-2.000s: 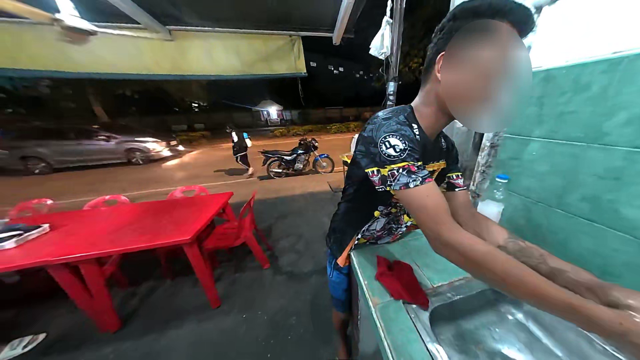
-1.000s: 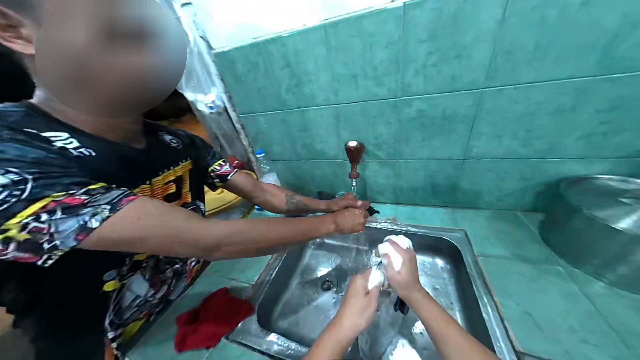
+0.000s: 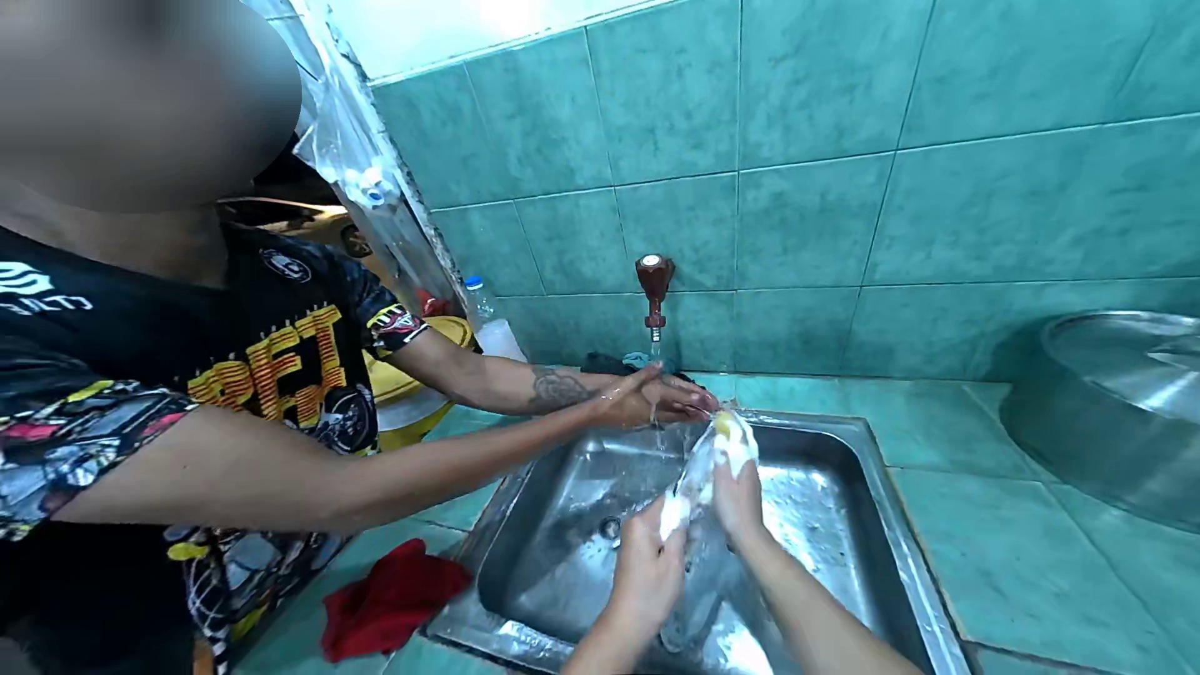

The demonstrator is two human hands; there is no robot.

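Note:
My left hand [image 3: 649, 558] and my right hand [image 3: 739, 497] are over a stainless steel sink [image 3: 867, 553], both covered in part by white suds. Between them is a pale, shiny, sudsy thing [image 3: 696, 473], perhaps wet plastic; my left hand grips its lower end. A yellowish piece shows in the suds above my right fingers; what it is I cannot tell. Another person's two hands [image 3: 656, 398] are under water running from a dark red tap [image 3: 654, 281], just left of and above mine.
The other person stands close on the left, arms across the sink's back corner. A red cloth [image 3: 394, 600] lies on the green tiled counter. A plastic bottle [image 3: 494, 323] stands by the wall near a yellow container [image 3: 412, 375]. A large lidded metal pot [image 3: 1116, 422] sits at right.
The view has swung from the street and red table to the sink. Since one second ago, my hands have moved slightly apart, with a pale, shiny thing stretched between them.

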